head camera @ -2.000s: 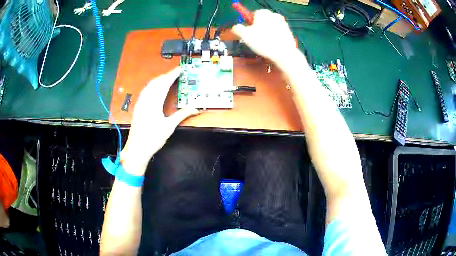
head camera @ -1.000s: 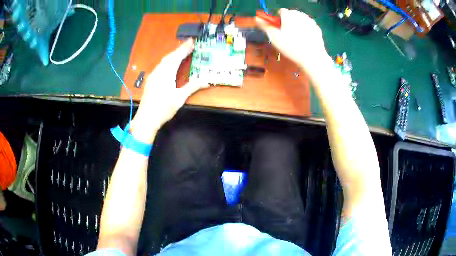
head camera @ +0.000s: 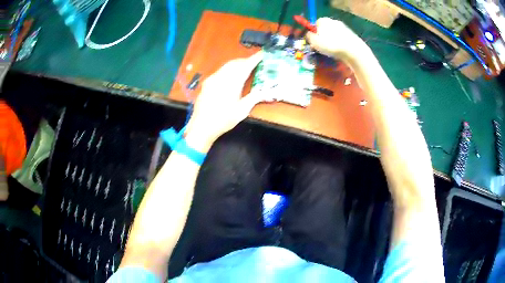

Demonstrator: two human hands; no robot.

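Observation:
A green-white circuit board [head camera: 285, 76] lies on the orange-brown work mat [head camera: 338, 124], its back edge at the test connectors [head camera: 279, 41]. My left hand [head camera: 224, 97] holds the board by its left side, thumb along the front edge. My right hand [head camera: 335, 38] is closed around a red-handled tool [head camera: 304, 22] beyond the board's back right corner. The tool's tip cannot be made out. A short black piece [head camera: 323, 91] sticks out at the board's right side. The picture is blurred.
Another circuit board [head camera: 410, 98] lies right of my right forearm, partly hidden. Remote controls [head camera: 462, 152] lie farther right. A black connector block [head camera: 254, 38] sits on the mat's back edge. Slotted black trays [head camera: 88, 182] stand beside my legs. A looped white cable [head camera: 119, 38] lies at back left.
The view has swung, so the mat and board appear farther right and tilted. My left hand stays on the board and my right hand still holds the red-handled tool behind it.

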